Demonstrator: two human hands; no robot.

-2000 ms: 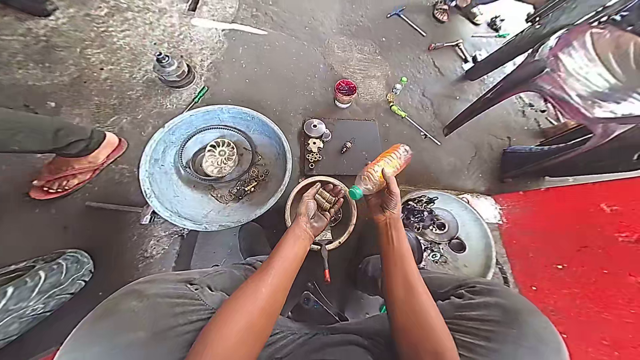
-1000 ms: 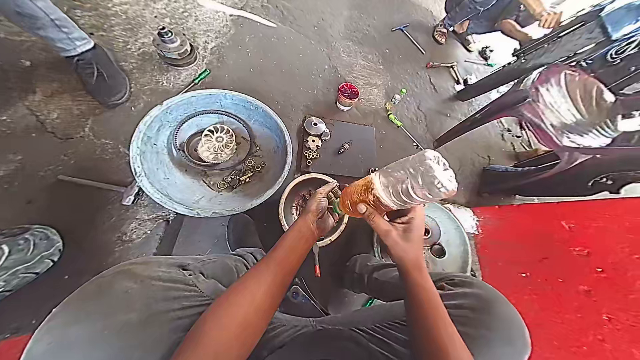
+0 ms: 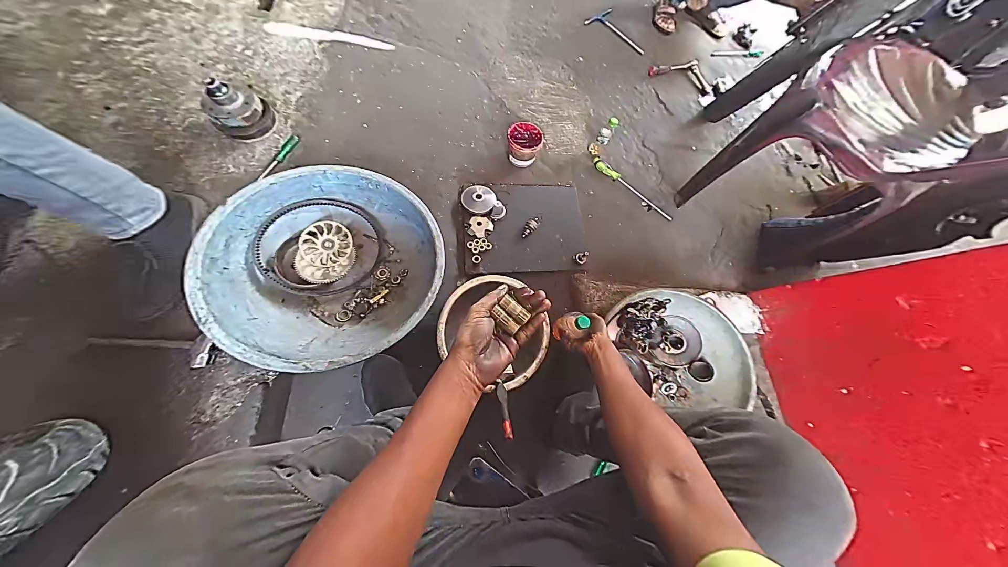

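Note:
Over a round bowl (image 3: 450,311) between my knees, my left hand (image 3: 490,335) is palm up and holds small ribbed metal cylinders (image 3: 510,313). My right hand (image 3: 584,335), just right of the bowl's rim, grips a plastic bottle (image 3: 568,324) by its upper part; its green cap (image 3: 583,322) points up toward me, and the hand hides much of the rest. A tool with a red-tipped handle (image 3: 506,421) leans out of the bowl's near side. Beyond the bowl lies a dark flat board (image 3: 561,213) with metal discs (image 3: 479,199), small rings and a small shaft part (image 3: 531,226).
A blue basin (image 3: 228,315) with a ring gear (image 3: 272,276) and a finned wheel (image 3: 326,242) stands left. A second basin (image 3: 736,354) of dark parts is at right. A red-filled tub (image 3: 525,142), a screwdriver (image 3: 630,191) and a plastic chair (image 3: 787,118) stand or lie farther off. Someone's leg (image 3: 79,177) is at left.
The bottle was tilted over my left hand a second ago; it is now upright, away from that hand, to the right. My left hand has opened out, showing the cylinders. The person's leg at left has moved.

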